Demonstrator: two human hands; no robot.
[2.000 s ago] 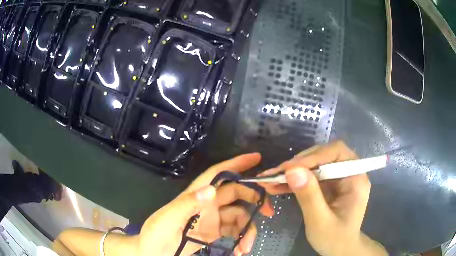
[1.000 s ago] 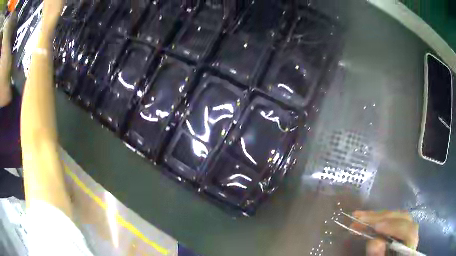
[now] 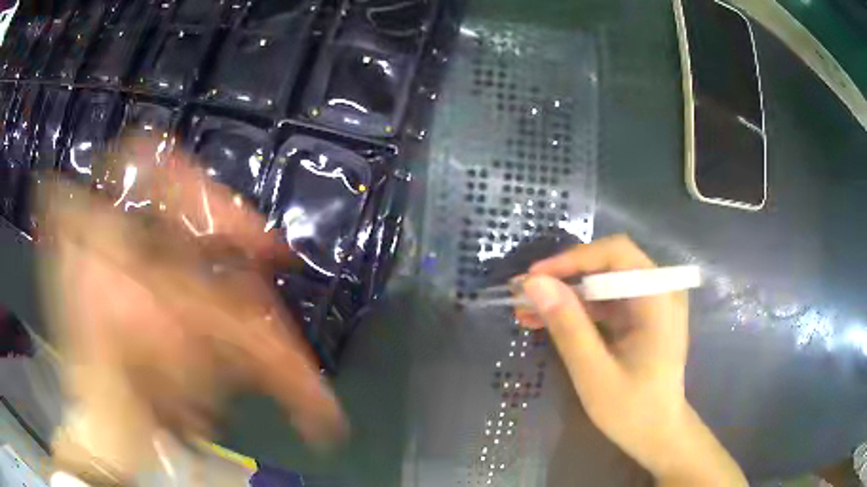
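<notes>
My right hand [image 3: 618, 352] holds white tweezers [image 3: 642, 282] between thumb and fingers. Their metal tips point left over the clear carrier sheet [image 3: 513, 143], which bears rows of dark dots and bright specks. My left hand [image 3: 181, 304] is strongly blurred, over the near edge of the glossy black blister tray [image 3: 328, 204]. Its fingers look spread, but blur hides whether it holds anything. No black frame can be made out in it.
A smartphone [image 3: 727, 105] with a dark screen and pale rim lies at the upper right on the dark green mat [image 3: 761, 380]. A pale curved rail [image 3: 813, 57] runs along the far right. A bit of yellow floor line [image 3: 228, 457] shows at the lower left.
The view has shifted, so tray, sheet and phone sit further left. My left hand has come from the far left edge into the lower left. The black frame seen earlier is no longer visible.
</notes>
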